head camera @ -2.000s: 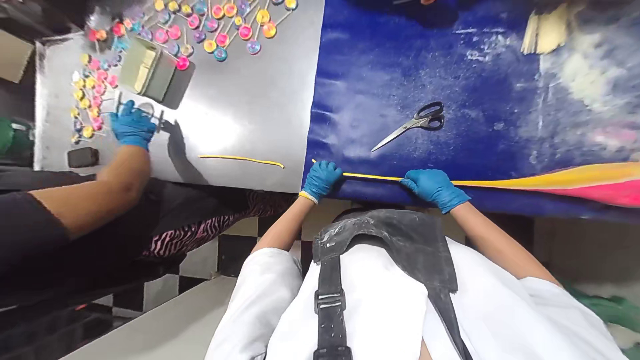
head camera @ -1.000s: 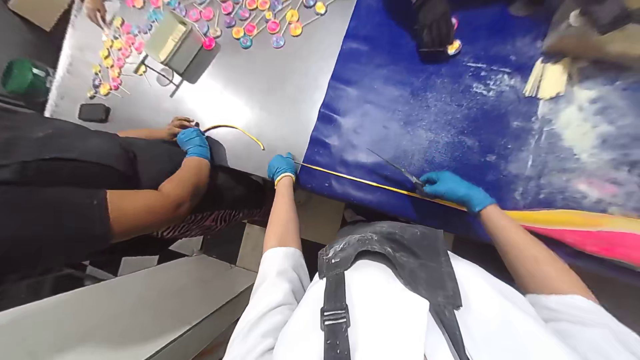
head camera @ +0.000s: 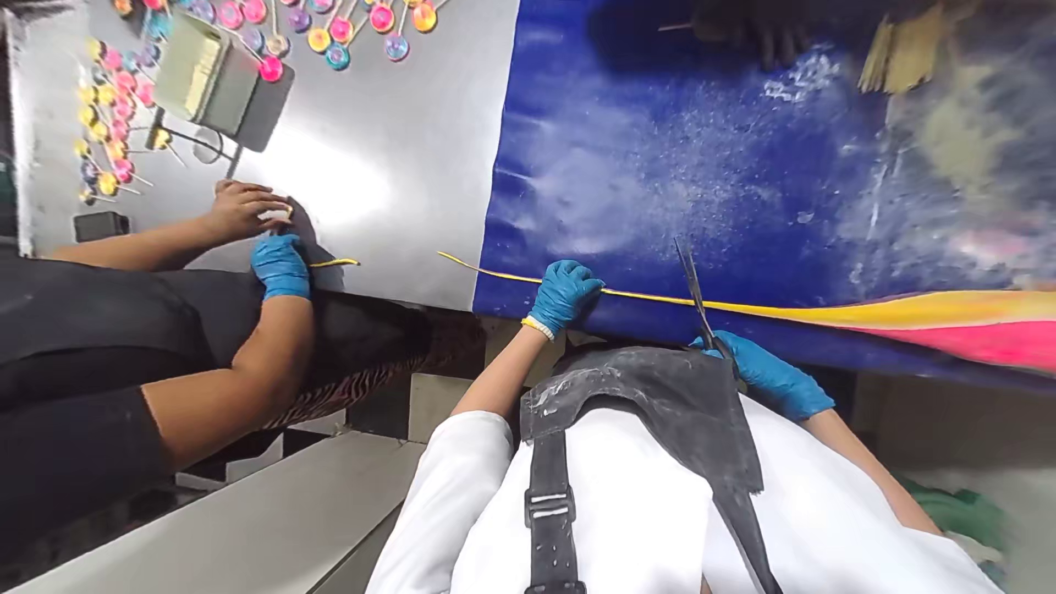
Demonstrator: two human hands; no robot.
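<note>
A thin yellow candy rope (head camera: 652, 295) runs along the near edge of the blue mat (head camera: 610, 190) and widens at the right into a yellow and pink candy strip (head camera: 973, 322). My left hand (head camera: 565, 293), in a blue glove, is closed on the rope, whose free tip lies to its left on the metal table. My right hand (head camera: 767, 371), also gloved in blue, holds scissors (head camera: 695, 285) by the handles at the near edge. The scissor blades point away from me and cross the rope; whether they are parted cannot be told.
At the left, a co-worker's hands (head camera: 280, 260) handle a short yellow candy piece (head camera: 337, 262) on the metal table (head camera: 396, 165). Lollipops (head camera: 271, 68) surround a grey box device (head camera: 194, 78). Pale sticks (head camera: 903, 49) lie at back right, near another person's dark-gloved hand (head camera: 775, 37).
The scissors lay on the mat two seconds ago; my right hand took them up and now has them at the rope. The co-worker's second hand has come in beside the gloved one.
</note>
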